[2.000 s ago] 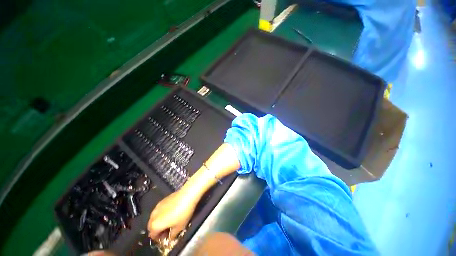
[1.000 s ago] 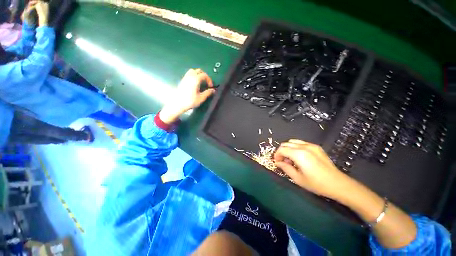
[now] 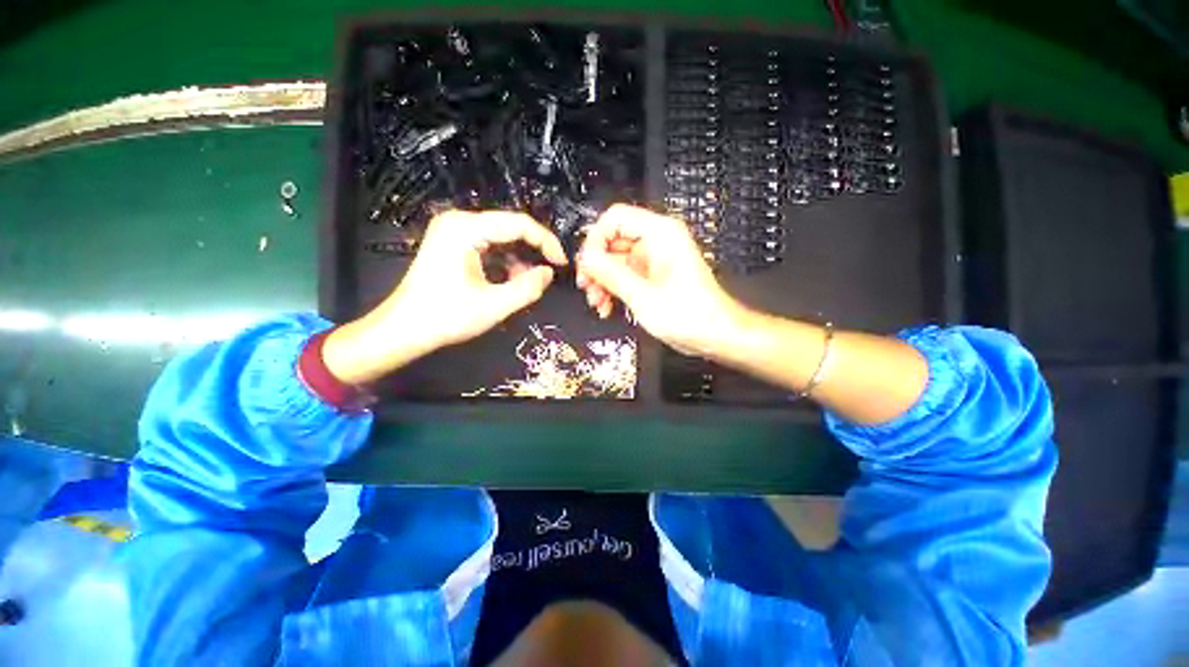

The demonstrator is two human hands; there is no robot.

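Note:
My left hand [image 3: 472,276] is over the left compartment of the black divided tray [image 3: 655,378], thumb and forefinger curled together on a small dark piece, likely a black plastic housing, mostly hidden. My right hand [image 3: 659,280] faces it, fingertips bunched and almost touching the left ones; whatever they pinch is too small to tell. Jumbled black housings [image 3: 437,137] fill the back of the left compartment. A heap of gold-coloured metal pins [image 3: 567,368] lies at its near edge, below my hands. Assembled pieces [image 3: 743,156] lie in columns in the right compartment.
An empty black tray [image 3: 1089,287] stands to the right of the working tray. A small pale ring [image 3: 288,190] and a pale fleck [image 3: 262,242] lie on the green bench surface [image 3: 157,261] at the left. A pale worn strip [image 3: 170,107] edges the bench at the back left.
The view has swung round and now faces the tray squarely. My right hand has left the pin heap, and my left hand has come from beside the tray to meet it above the left compartment.

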